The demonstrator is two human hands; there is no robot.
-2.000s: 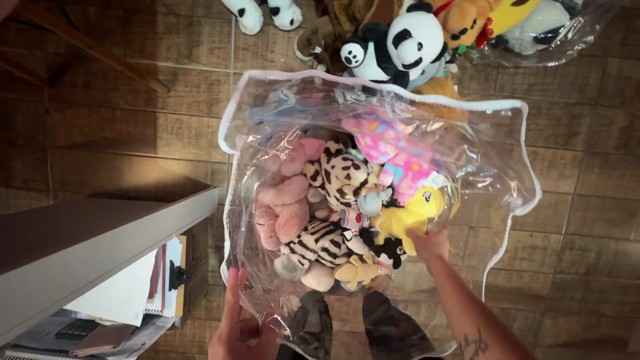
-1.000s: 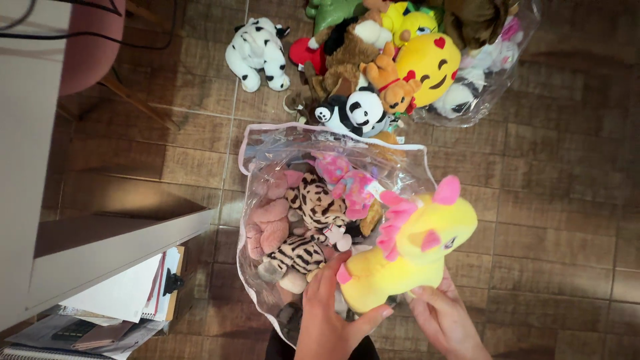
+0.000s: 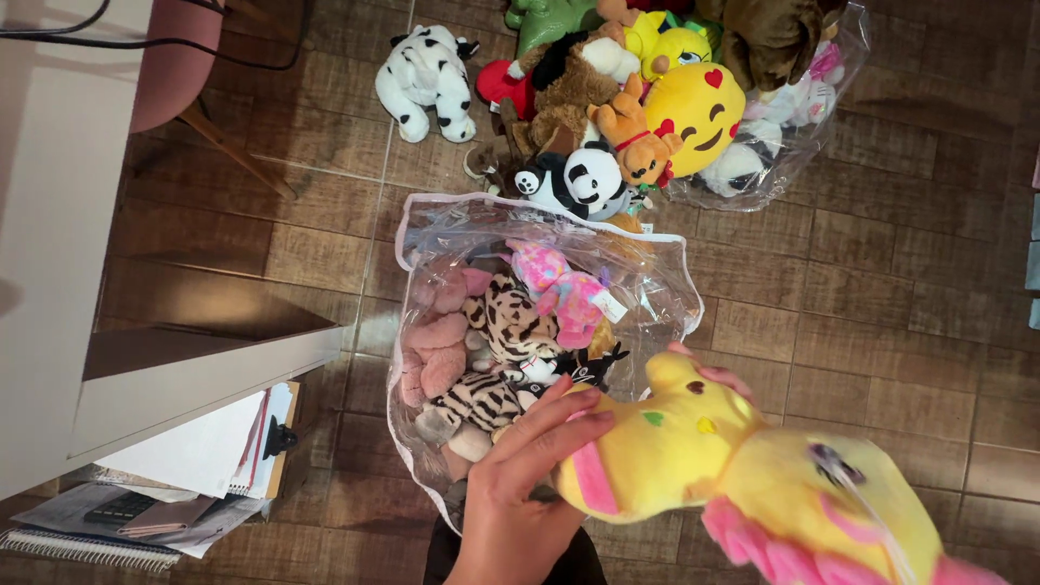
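A yellow plush unicorn or pony with a pink mane [image 3: 674, 439] lies sideways between my hands, its head toward the lower right. My left hand [image 3: 528, 479] grips its rear end; my right hand [image 3: 719, 378] is mostly hidden behind its body, with only some fingers showing. Beyond them an unzipped clear plastic bag with white edging [image 3: 666, 276] lies on the floor. In it are a pink patterned plush [image 3: 561, 288], a spotted plush [image 3: 516, 321], a striped plush [image 3: 479, 398], pink plush toys [image 3: 439, 349] and a small black-and-white plush [image 3: 589, 370].
Past the bag lies a pile with a panda [image 3: 593, 179], a yellow smiling-face cushion [image 3: 699, 118] and a brown plush [image 3: 768, 41], partly on another clear bag [image 3: 780, 179]. A spotted plush dog [image 3: 426, 77] sits apart. White furniture [image 3: 211, 382], papers [image 3: 195, 447] and a chair [image 3: 179, 65] are at left.
The yellow plush was in the bag with my right hand on it, then was held upright above it in both hands. Now it is tipped over toward the lower right.
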